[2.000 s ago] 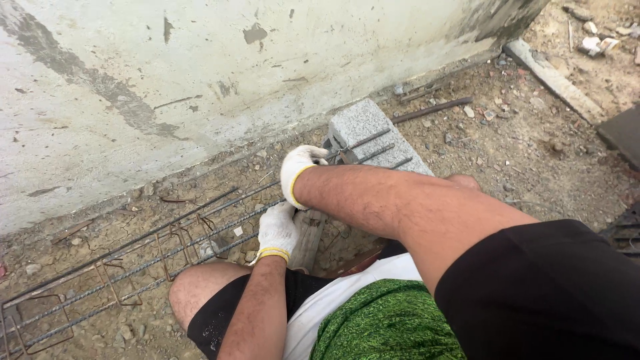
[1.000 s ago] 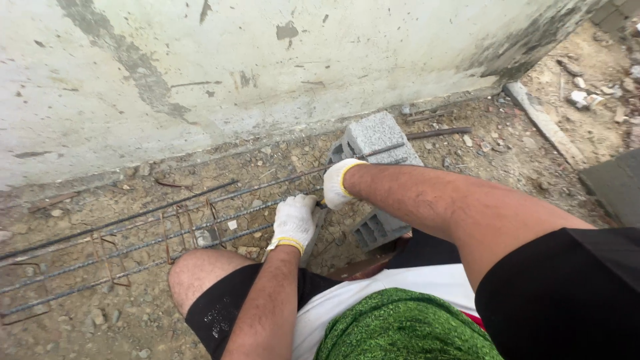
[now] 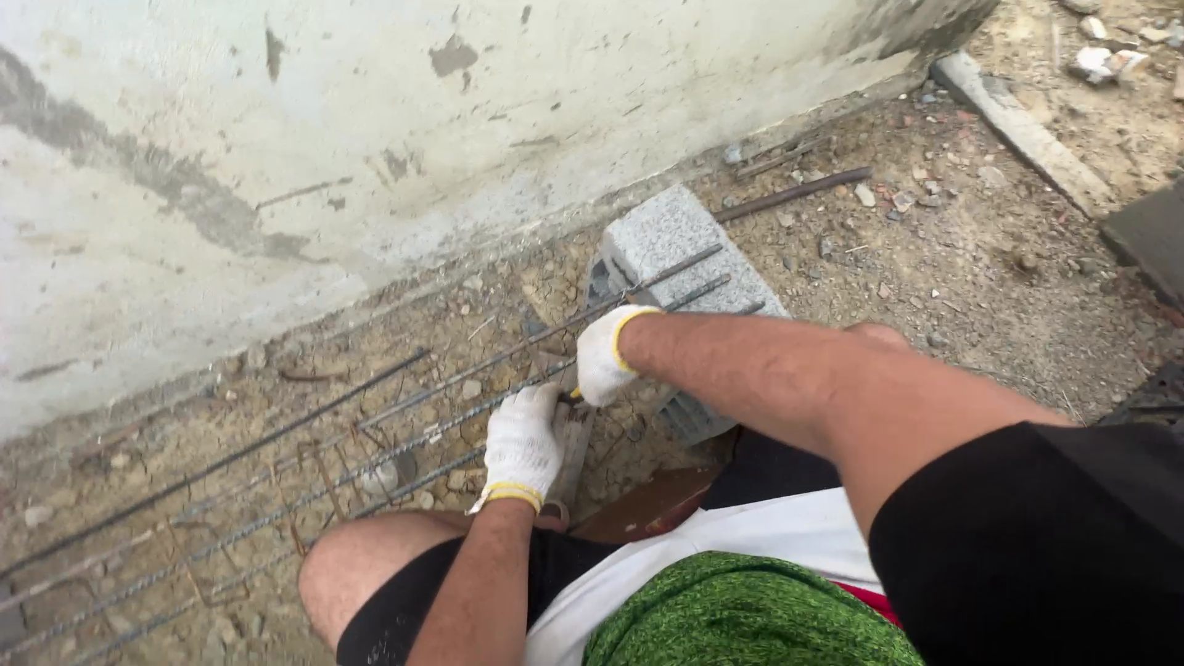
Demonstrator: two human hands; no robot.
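Observation:
White knit gloves with yellow cuffs cover both hands. My left hand (image 3: 524, 444) is at the near side of the steel rebars (image 3: 407, 448), its fingertips at a small dark object whose kind I cannot tell. Just right of it, my right hand (image 3: 606, 356) is curled around something with a yellow part, mostly hidden by the glove. The long ribbed bars run under and beside the hands, and their ends lie over a grey concrete block (image 3: 671, 231). Thin bent stirrups (image 3: 328, 481) stand around the bars at the left.
A stained plastered wall (image 3: 370, 120) runs along the far side. A loose dark bar (image 3: 231, 453) lies beside the cage, and a rusty rod (image 3: 795, 192) lies behind the block. A narrow concrete strip (image 3: 1027, 134) and rubble (image 3: 1105, 63) are at upper right.
My right hand has come down from the bars near the block to beside my left hand. The two hands were close together one second ago too.

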